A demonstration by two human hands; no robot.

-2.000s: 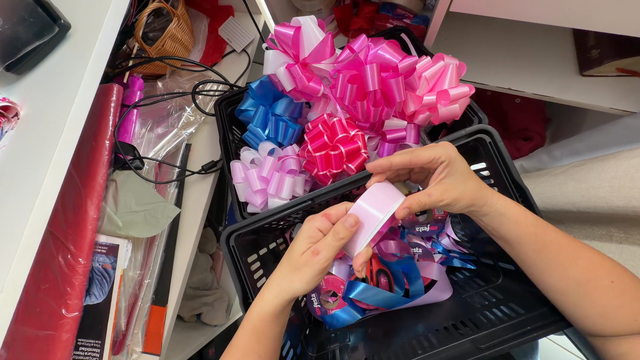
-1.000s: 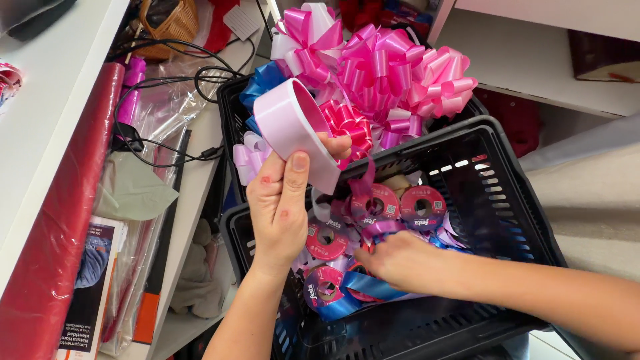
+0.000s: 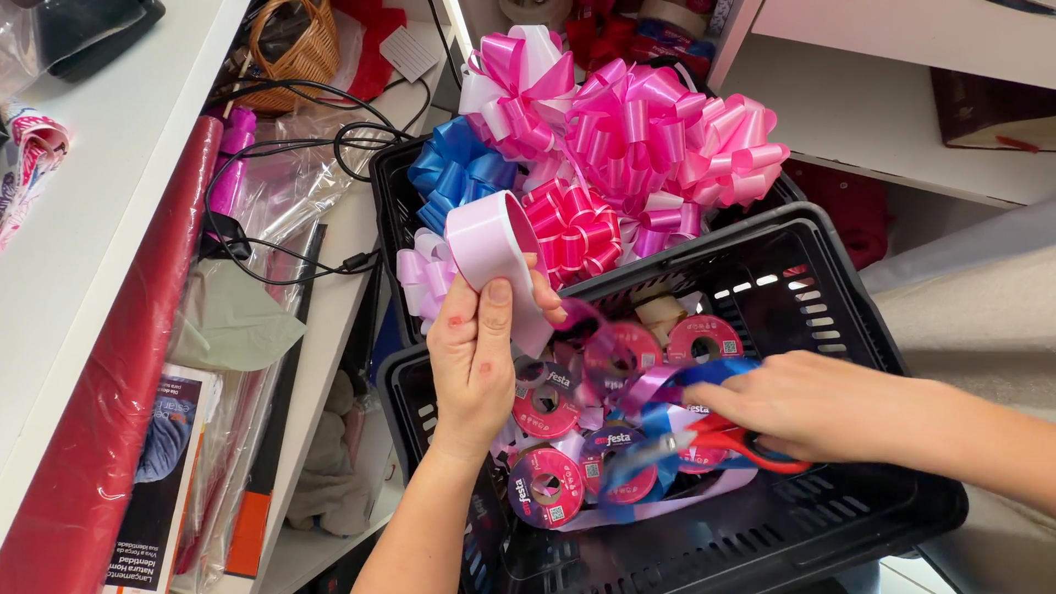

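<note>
My left hand (image 3: 487, 355) pinches a looped band of pale pink ribbon (image 3: 487, 239) above the near rim of the back basket. Over the front black plastic basket (image 3: 833, 272), my right hand (image 3: 808, 404) is at the red-handled scissors (image 3: 726, 441), with blue and purple ribbon around its fingers. Motion blurs the scissors' blades and the ribbon; whether the fingers close on the handles is hard to tell. Several ribbon spools (image 3: 546, 487) lie in that basket. Shiny pull bows (image 3: 635, 132) in pink, red, blue and lilac fill the back basket (image 3: 396, 190).
On the left, a red wrapped roll (image 3: 107, 396), clear plastic film, printed leaflets (image 3: 157, 495) and black cables (image 3: 289, 148) lie beside a white surface (image 3: 91, 190). A wicker basket (image 3: 301, 49) stands behind them. White shelving (image 3: 874, 107) holding a dark book (image 3: 990, 115) is at the upper right.
Both hands were at the pale pink ribbon two seconds ago. My right hand then reached down among the spools and has since moved right, where the scissors now show. My left hand keeps the ribbon.
</note>
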